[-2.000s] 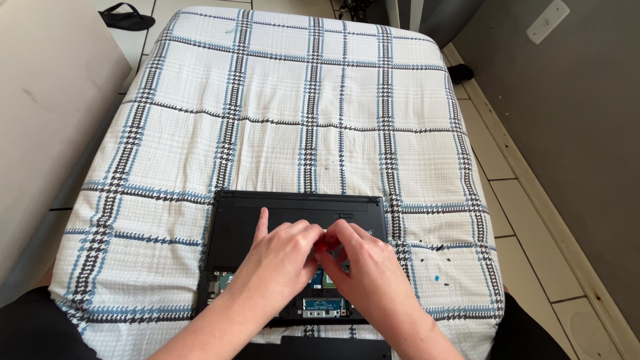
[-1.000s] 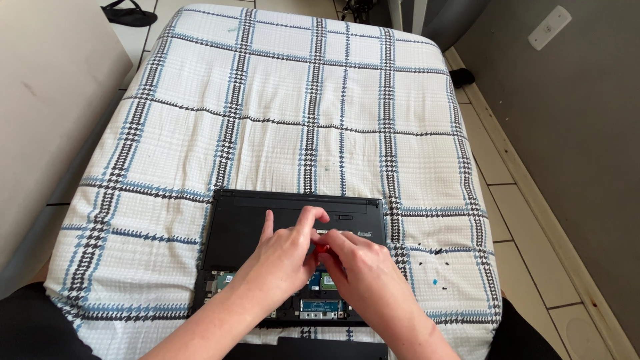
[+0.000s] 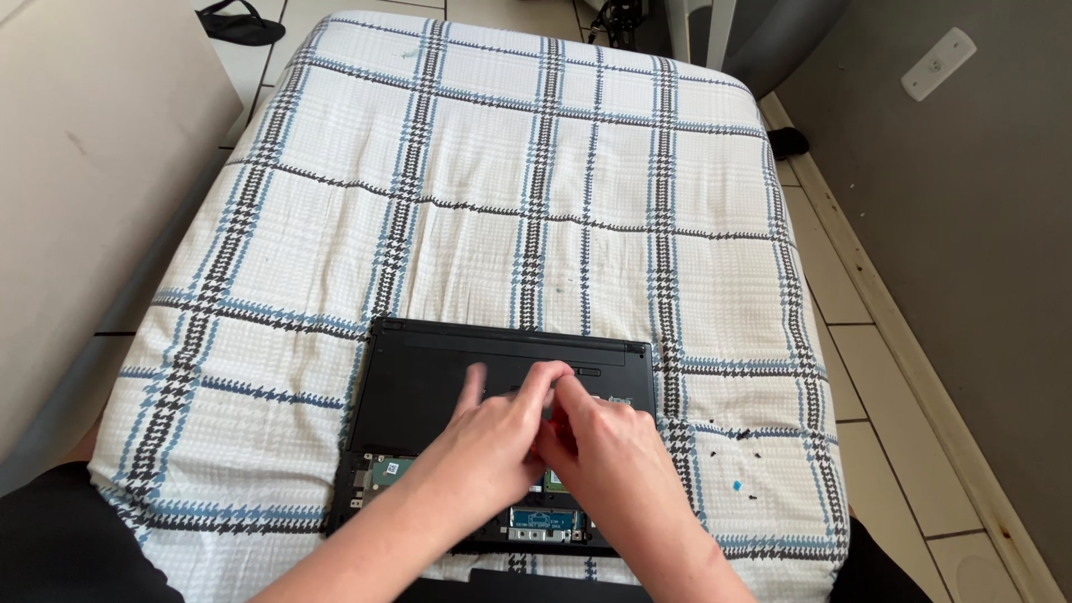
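A black laptop [image 3: 419, 377] lies bottom side up on a plaid cloth, its lower part uncovered so that a green board [image 3: 390, 471] and a blue slot area [image 3: 546, 519] show. Over its middle, my left hand [image 3: 494, 435] has the thumb spread and the index finger bent to meet the other hand's fingertips. My right hand [image 3: 603, 444] is closed around a small red object [image 3: 563, 433], mostly hidden by the fingers; a screwdriver handle cannot be confirmed. Several small black screws [image 3: 744, 434] and a small blue piece [image 3: 737, 486] lie on the cloth to the right.
The plaid cloth [image 3: 469, 260] covers a padded surface. A black panel [image 3: 536, 590] lies at the near edge, below the laptop. A pale furniture side [image 3: 100, 151] stands at left, and a grey wall [image 3: 946, 209] with an outlet [image 3: 938, 64] at right. A black flip-flop [image 3: 243, 27] is on the tiled floor.
Both hands stay over the laptop's middle while their fingers shift around the red object. The left index finger, more raised a second ago, now meets the right fingertips.
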